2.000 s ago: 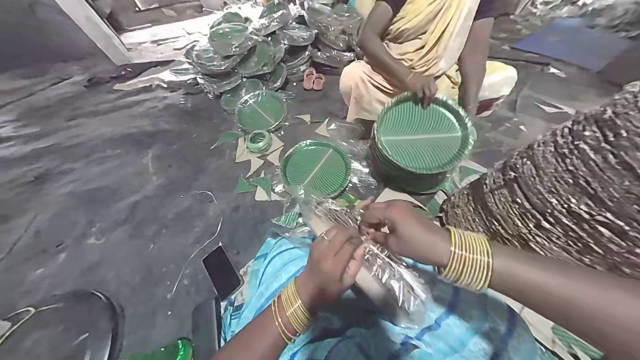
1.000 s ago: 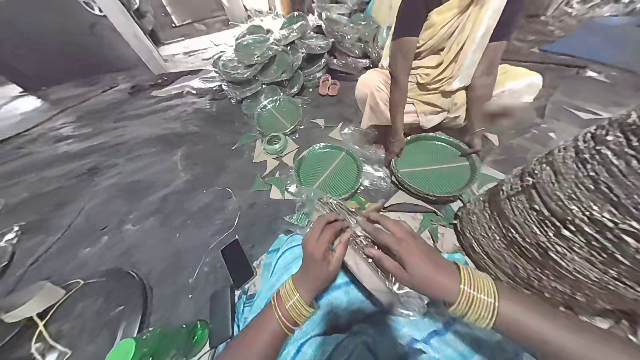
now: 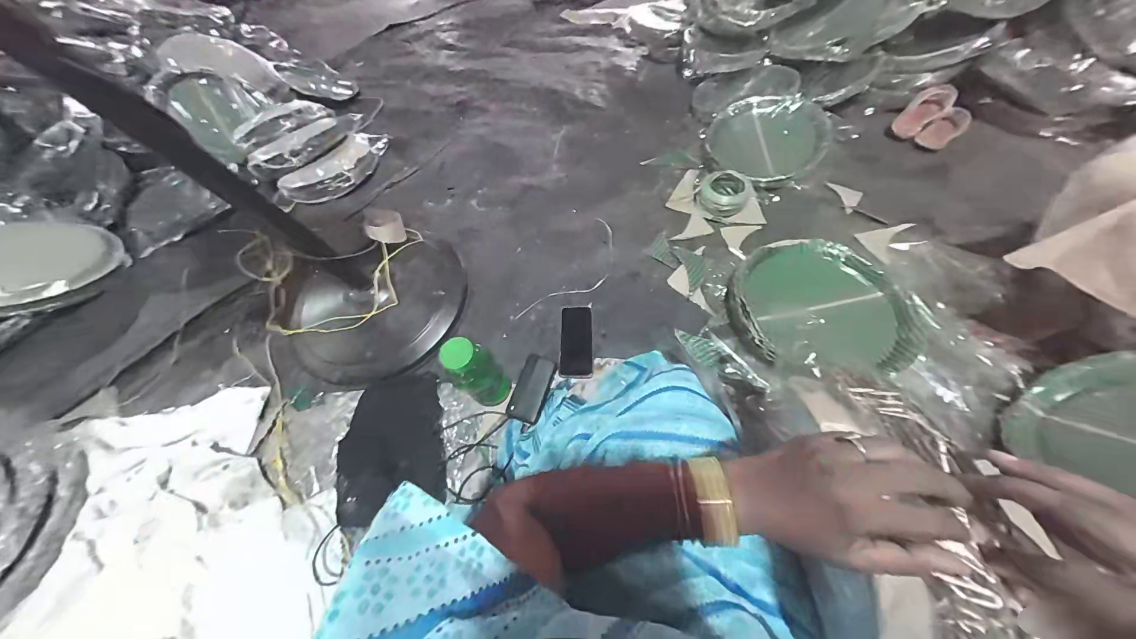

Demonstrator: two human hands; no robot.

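Note:
At the lower right, my left hand (image 3: 856,501) lies with bent fingers on a clear plastic-wrapped bundle (image 3: 963,577). My right hand (image 3: 1065,524) is on the same bundle at the right edge, its fingers meeting those of my left; part of it is cut off by the frame. Whether either hand grips the bundle cannot be told. Just beyond my hands lies a stack of round green plates (image 3: 821,306) with clear plastic film beside it. Another round green plate (image 3: 1078,426) shows at the right edge.
Ahead are a tape roll (image 3: 724,193), triangular scraps (image 3: 694,266), a wrapped plate stack (image 3: 768,138) and pink sandals (image 3: 930,117). A phone (image 3: 576,342) and green-capped bottle (image 3: 476,370) lie by my knee. Leftward stands a dark pole (image 3: 186,151) on a round base (image 3: 382,311). A person's cloth shows at right.
The view has swung far to the left, bringing in the pole and wrapped stacks. Both hands remain at the plastic-wrapped bundle. The other person's hands are out of view.

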